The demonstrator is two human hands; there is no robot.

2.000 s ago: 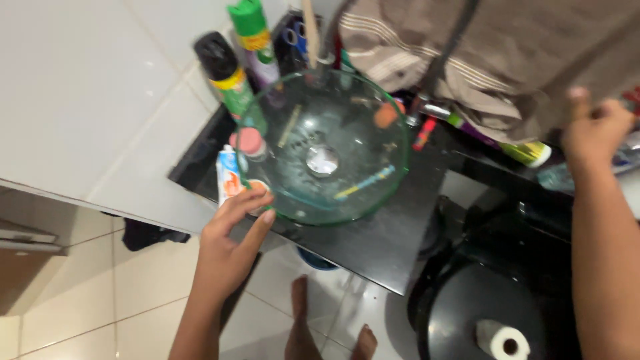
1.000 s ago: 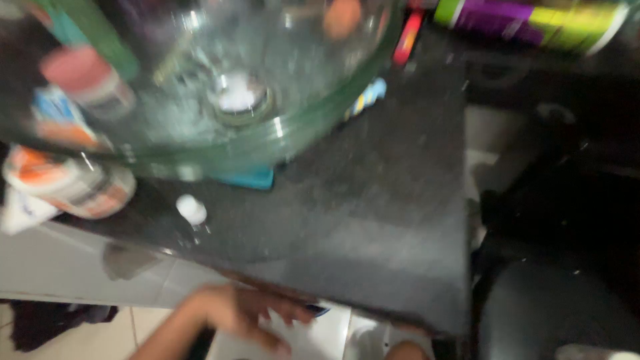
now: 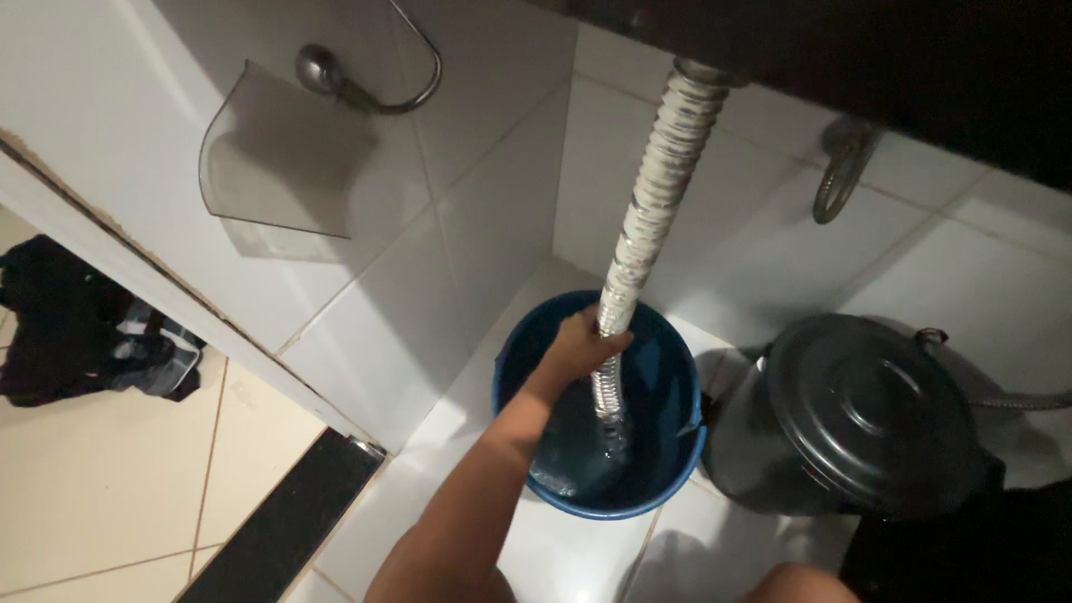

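My left hand (image 3: 582, 342) grips the lower part of a corrugated flexible drain hose (image 3: 659, 193), with its fingers around the silvery ribs. From the underside of the dark countertop (image 3: 787, 63) the hose slants down into a blue plastic bucket (image 3: 605, 512). Water (image 3: 578, 465) stands in the bucket, and the hose's lower end hangs inside, near the water surface. Whether the tip touches the water I cannot tell. My right hand is out of view.
Right of the bucket stands a black lidded bin (image 3: 871, 414). A chrome holder (image 3: 318, 69) and a translucent curved panel (image 3: 285, 159) are on the left wall. Dark cloth (image 3: 75, 327) lies on the floor beyond the doorway. A metal hook-shaped fitting (image 3: 840, 176) hangs under the counter.
The view has dropped from the glass basin on the counter to the space below it. My left hand, earlier by the basin and then below the counter edge, now holds the hose.
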